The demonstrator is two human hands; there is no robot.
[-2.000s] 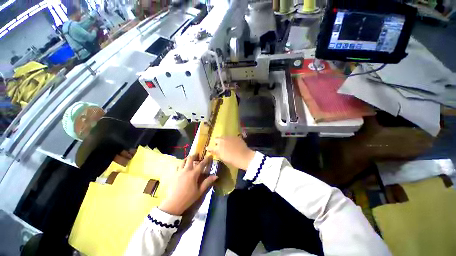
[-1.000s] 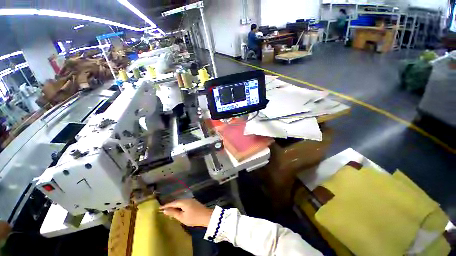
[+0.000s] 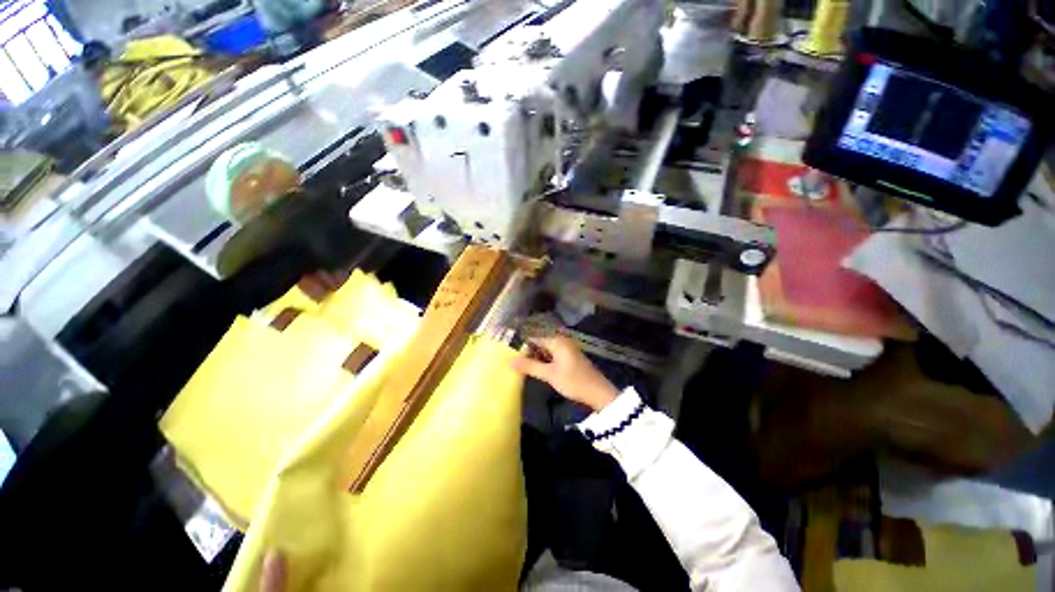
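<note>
The yellow workpiece (image 3: 445, 486) spreads toward me beside and around the near part of the orange-yellow clamp plate (image 3: 419, 353), which has black handwriting and a dark slot. My right hand (image 3: 569, 368) pinches the workpiece's far right corner beside the machine arm; a small dark thing shows at the fingertips, too blurred to name. My left hand (image 3: 273, 569) is mostly hidden and cut off at the bottom edge; one digit presses on the workpiece's raised left part. The silvery machine arm (image 3: 500, 315) shows between plate and right hand.
The white sewing machine head (image 3: 457, 162) stands beyond the clamp plate. A yellow stack with brown patches (image 3: 249, 405) lies at left. The control screen (image 3: 926, 127), red pad (image 3: 821, 272) and loose pale sheets (image 3: 983, 301) are at right. Another yellow pile (image 3: 937, 561) is low right.
The view swung right, then back. The workpiece, earlier lying narrow along the clamp plate, is now spread wide nearer me. My right hand holds its corner; my left hand has moved to the bottom edge.
</note>
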